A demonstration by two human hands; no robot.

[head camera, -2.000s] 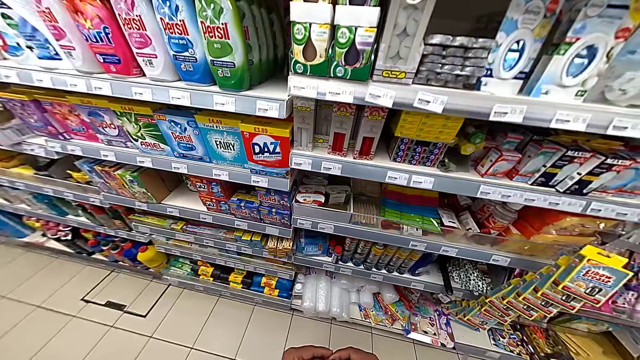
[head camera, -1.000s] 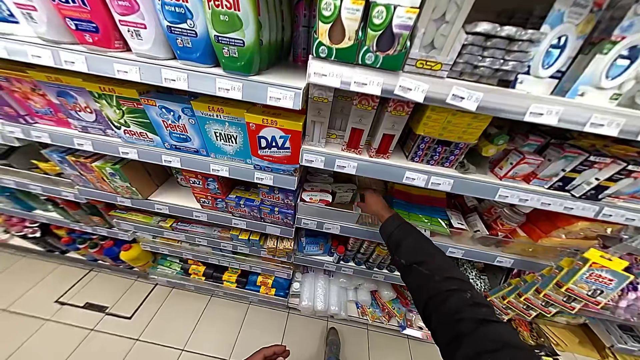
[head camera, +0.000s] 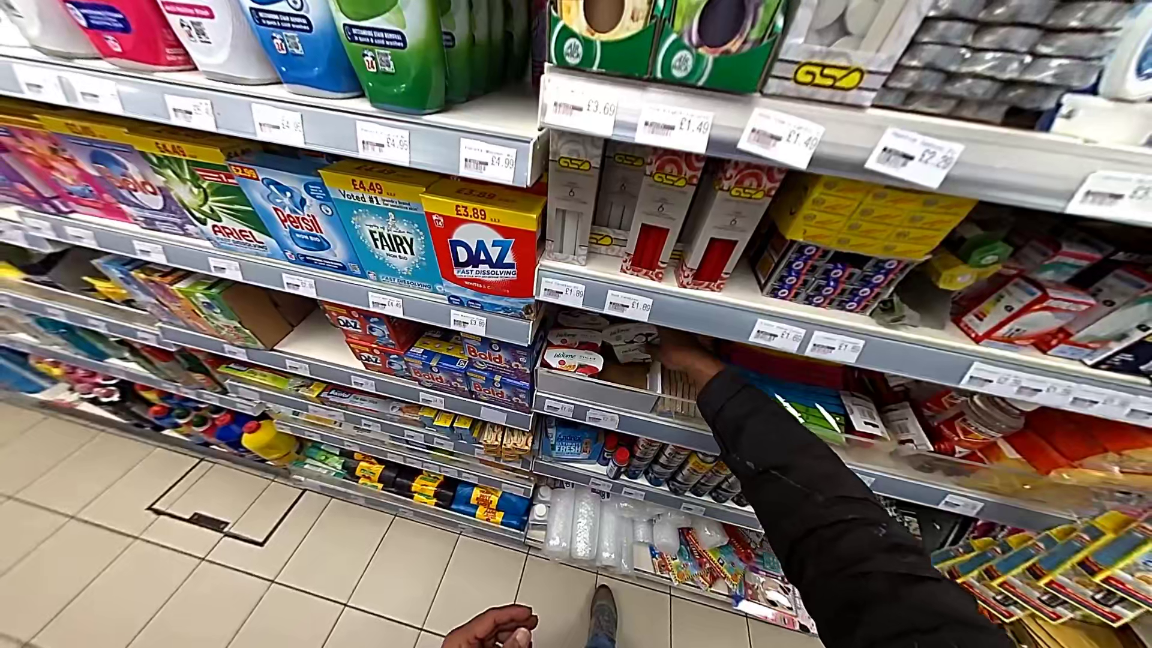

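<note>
My right hand (head camera: 688, 358), in a black sleeve, reaches into the shelf bay under the candle boxes. Its fingers are hidden behind small packs with white labels (head camera: 628, 335), so what it touches cannot be told. Beside it stand a row of thin pale packs (head camera: 675, 393) and, to the left, small round-labelled packs (head camera: 573, 359) in a cardboard tray (head camera: 594, 389). My left hand (head camera: 493, 627) hangs low at the bottom edge over the tiled floor, fingers loosely curled, with nothing seen in it.
Washing powder boxes (head camera: 484, 247) line the shelf at the left. Above my right arm runs a shelf edge (head camera: 702, 319) with price labels. Spray cans (head camera: 670, 463) and bubble wrap rolls (head camera: 585, 526) are below. Hanging packs (head camera: 1071, 562) jut out at the lower right. My shoe (head camera: 603, 612) is on the floor.
Two seconds ago both hands were together at the bottom of the view. My right hand has since reached forward into the shelf, and is deeper in than one second ago. The view has moved closer.
</note>
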